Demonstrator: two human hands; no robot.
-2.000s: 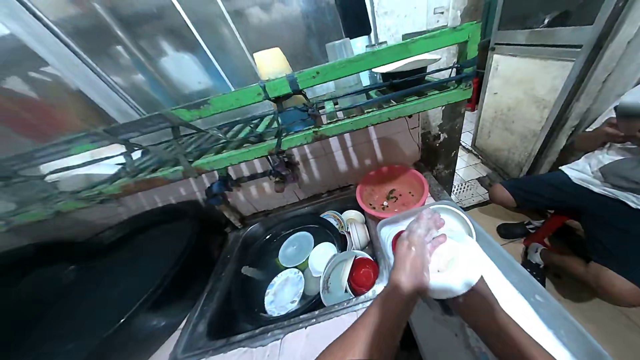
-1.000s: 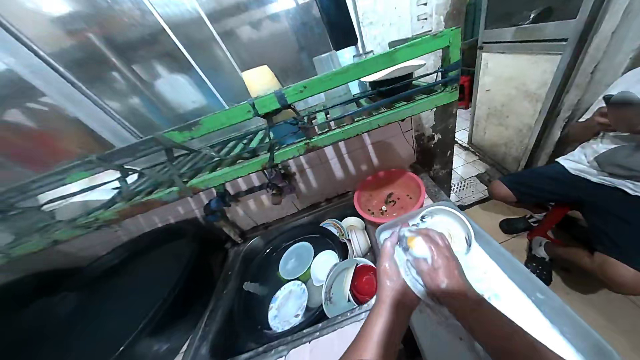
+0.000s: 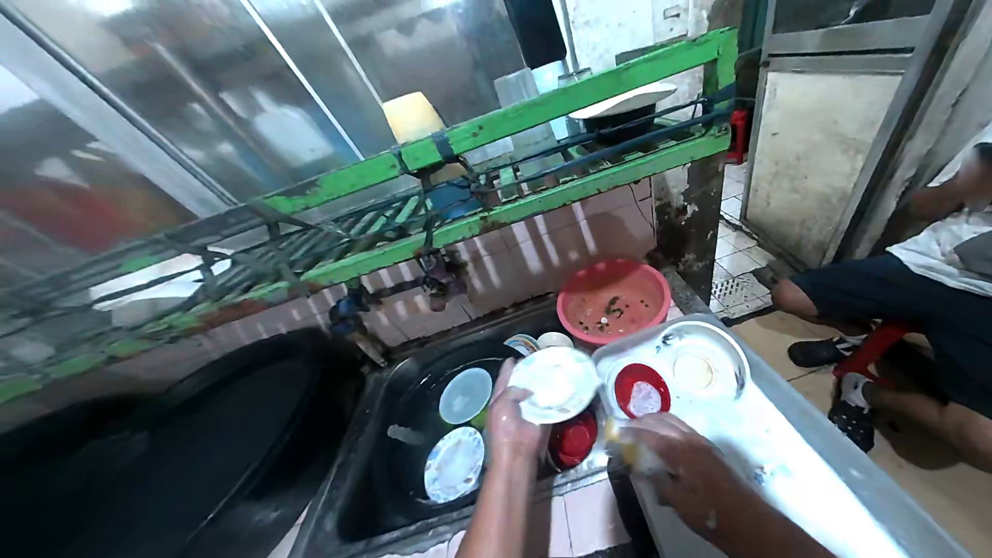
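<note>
My left hand grips a soapy white plate by its left edge, above the right side of the black sink basin. To its right, my right hand, blurred, holds a yellow sponge at the near edge of the metal tray. In the basin lie a patterned plate, a pale translucent bowl and a red bowl partly hidden under the held plate. A red bowl with suds and a round metal dish sit in the tray.
A pink plastic basin with food scraps stands behind the tray. Taps jut from the tiled wall under a green rack. A large black tub is at left. A person sits at right on a red stool.
My left hand has moved left from over the tray to the basin's edge, with a white plate in it. My hands, together over the tray a second ago, are now apart.
</note>
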